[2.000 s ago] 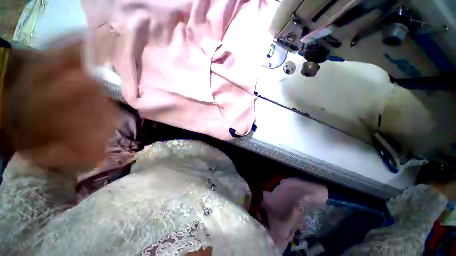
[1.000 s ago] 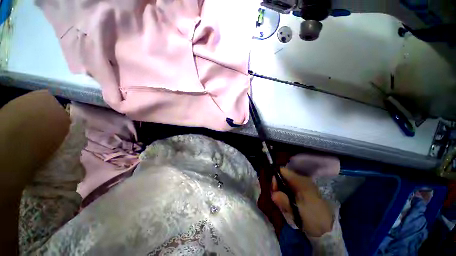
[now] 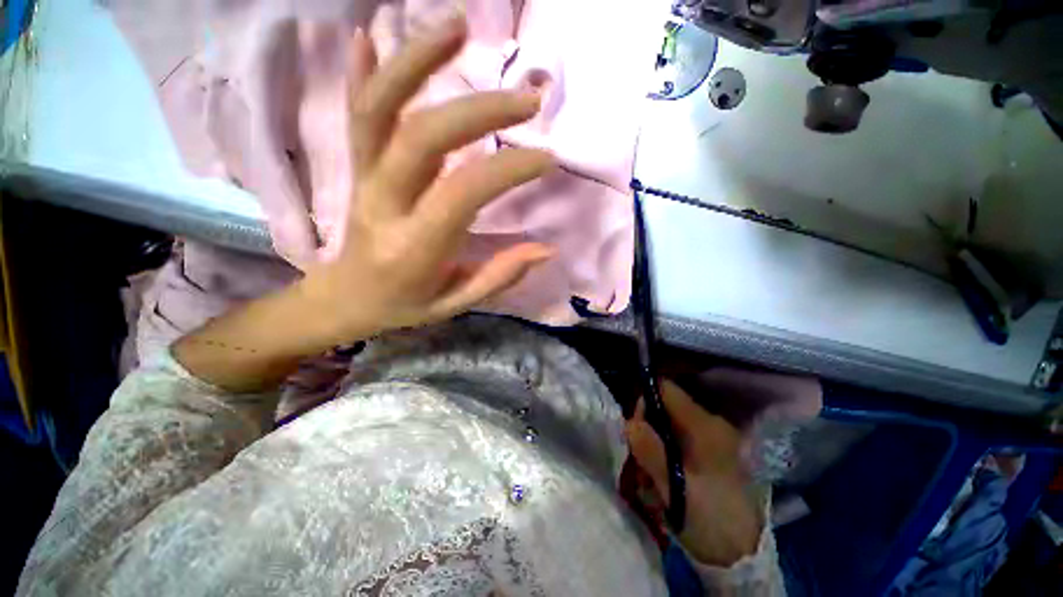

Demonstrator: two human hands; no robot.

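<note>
The pink garment piece [image 3: 571, 222] lies spread and creased on the white table, its front edge hanging at the table's edge. My left hand [image 3: 426, 198] is over the cloth with its fingers spread, holding nothing; whether it touches the cloth is unclear. My right hand [image 3: 699, 466] is low, in front of the table edge, closed around the handles of the dark fabric shears [image 3: 645, 315]. The shears point up, with their tip beside the right edge of the pink cloth. The handles are partly hidden by my fingers.
The white sewing machine head [image 3: 758, 21] is at the top right. Thread snips [image 3: 981, 294] lie on the table [image 3: 746, 274] at the right. A blue bin [image 3: 892, 414] is below the table edge at the right. More pink cloth [image 3: 216, 292] hangs at the left, below the table.
My left arm has swung in from the left, and the hand is now over the cloth. My right hand came into view with the shears, whose tip now sits slightly higher beside the cloth.
</note>
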